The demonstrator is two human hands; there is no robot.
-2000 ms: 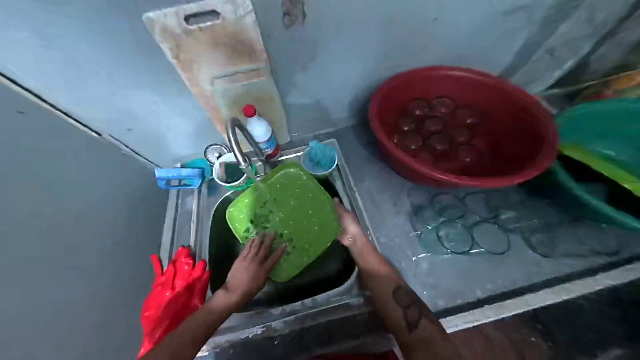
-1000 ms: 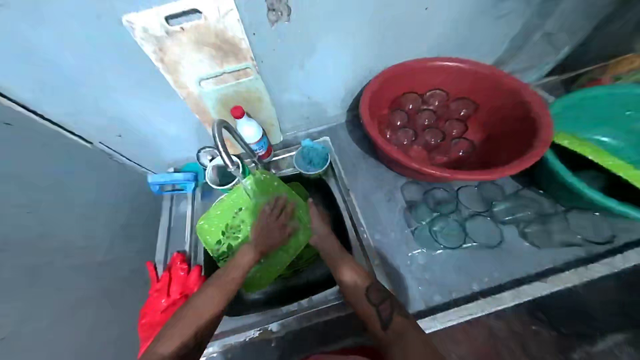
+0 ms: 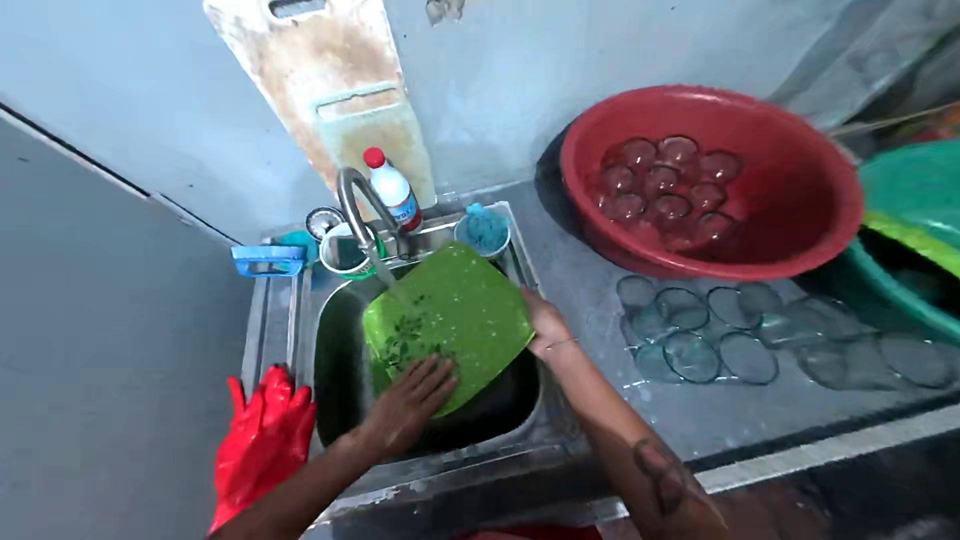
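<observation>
A green plastic tray (image 3: 472, 315) with a dark leaf pattern is held tilted over the sink basin (image 3: 337, 367). Water from the curved metal faucet (image 3: 351, 196) runs onto its upper left part. My right hand (image 3: 546, 324) grips the tray's right edge, the fingers partly hidden behind it. My left hand (image 3: 414, 397) lies with its fingers on the tray's lower left surface, near the leaf pattern; it does not grip the rim.
Red rubber gloves (image 3: 266, 442) lie left of the sink. Behind it stand a red-capped bottle (image 3: 394, 191), a tub with blue scrubbing material (image 3: 484, 231) and a blue-handled brush (image 3: 268, 259). Rightward are a red basin (image 3: 795, 180) holding glasses, wet glasses (image 3: 691, 357) and a green basin (image 3: 907, 180).
One second ago both hands were close together on the tray near the faucet. Now they are apart, my right hand at its right edge and my left hand lower on its surface.
</observation>
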